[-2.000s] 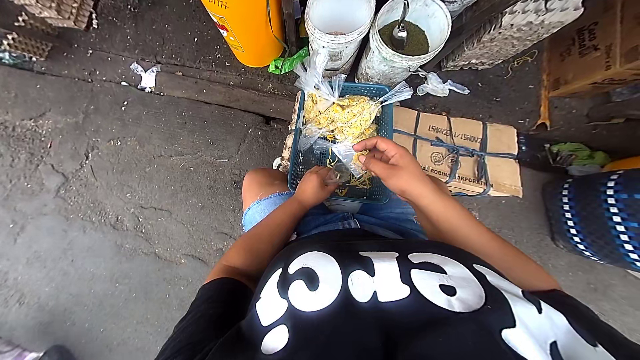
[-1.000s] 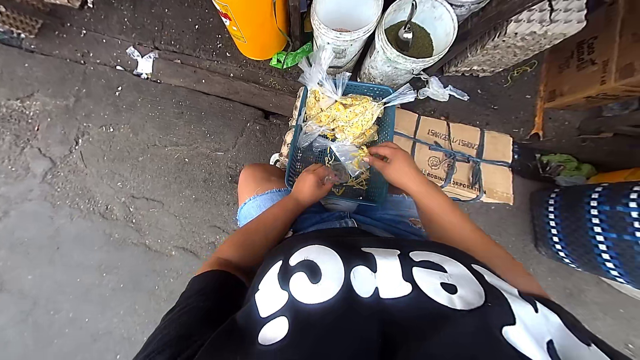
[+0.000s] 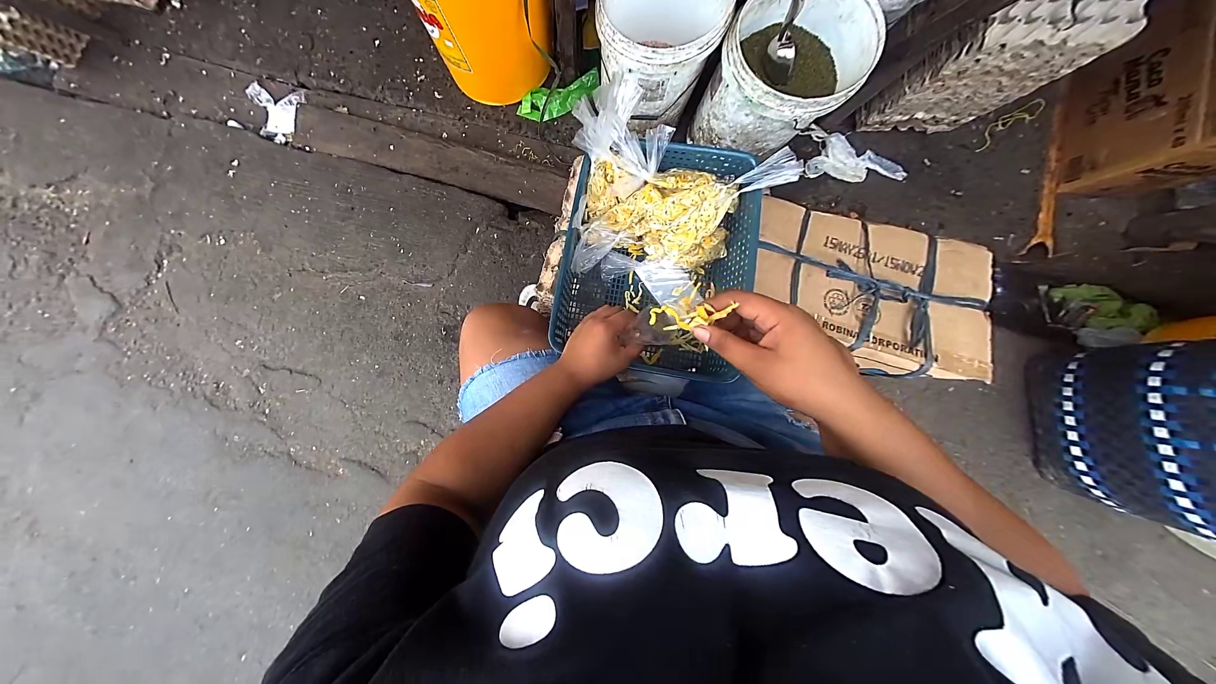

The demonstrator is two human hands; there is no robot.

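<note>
A blue-green plastic basket (image 3: 750, 223) rests on my lap. In its far half lie knotted clear plastic bags of yellow shredded strips (image 3: 670, 214). My left hand (image 3: 600, 347), at the basket's near left, is closed on the edge of a clear plastic bag (image 3: 651, 328). Between the thumb and fingers of my right hand (image 3: 774, 342) is a pinch of yellow strips (image 3: 698, 315), held over the near part of the basket beside that bag. More loose strips lie on the basket's floor below. The bag's opening is hard to make out.
Past the basket stand a white bucket (image 3: 655, 57), a second bucket (image 3: 722, 114) with dark green granules and a spoon, and a yellow container (image 3: 494, 47). At right are a flattened, tied cardboard box (image 3: 893, 237) and a black, blue and white woven basket (image 3: 1121, 427).
My right hand has lifted a pinch of yellow strips into view between its fingertips. My left hand has stayed at the basket's near left.
</note>
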